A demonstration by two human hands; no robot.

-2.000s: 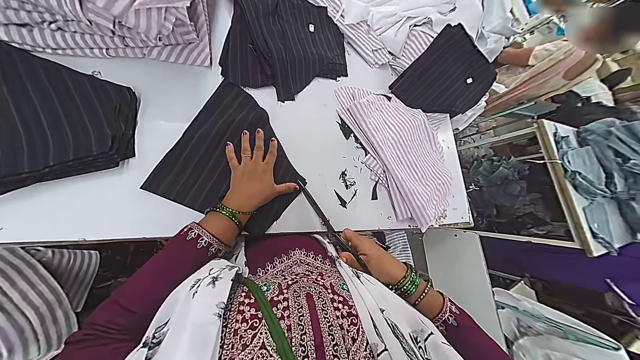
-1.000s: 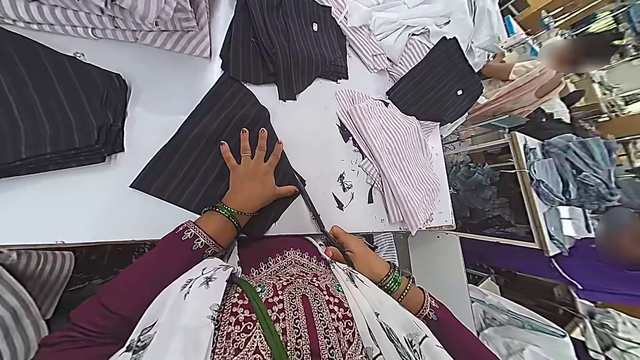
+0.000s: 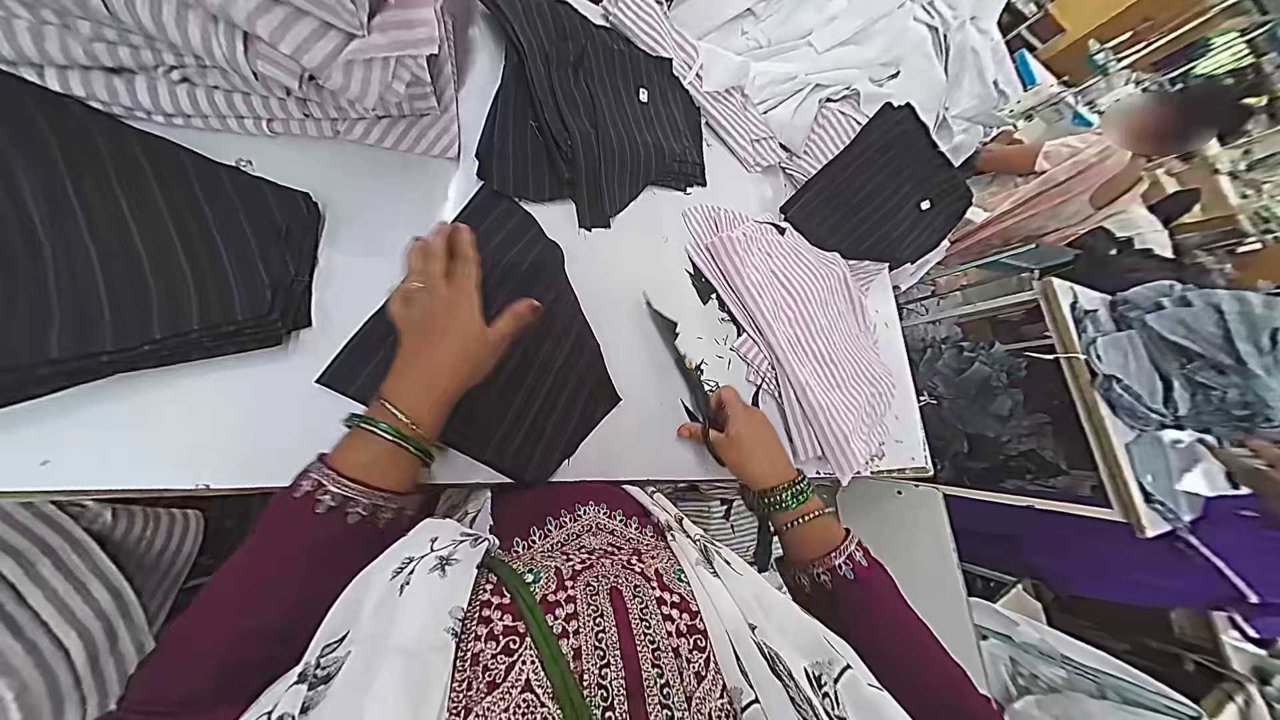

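Observation:
My left hand (image 3: pixel 445 305), blurred, lies with spread fingers over a black pinstriped fabric piece (image 3: pixel 530 380) at the table's near edge. Whether it grips the cloth cannot be seen. My right hand (image 3: pixel 745 435) holds dark-handled scissors (image 3: pixel 682 358) to the right of that piece, apart from it, with the blades pointing away from me. Small dark fabric scraps (image 3: pixel 712 365) lie beside the blades. Just right of them is a pile of pink-and-white striped fabric pieces (image 3: pixel 815 340).
A stack of dark pinstriped pieces (image 3: pixel 150 240) lies at left, grey-striped cloth (image 3: pixel 300 70) behind it. More dark pieces (image 3: pixel 600 110) and one with a small sticker (image 3: pixel 880 190) lie farther back, near white cloth (image 3: pixel 850 50). A person (image 3: pixel 1080 190) is at upper right.
The scissors and my right hand have moved right, away from the dark fabric's edge. My left hand has shifted left and up over the piece, which now lies turned differently.

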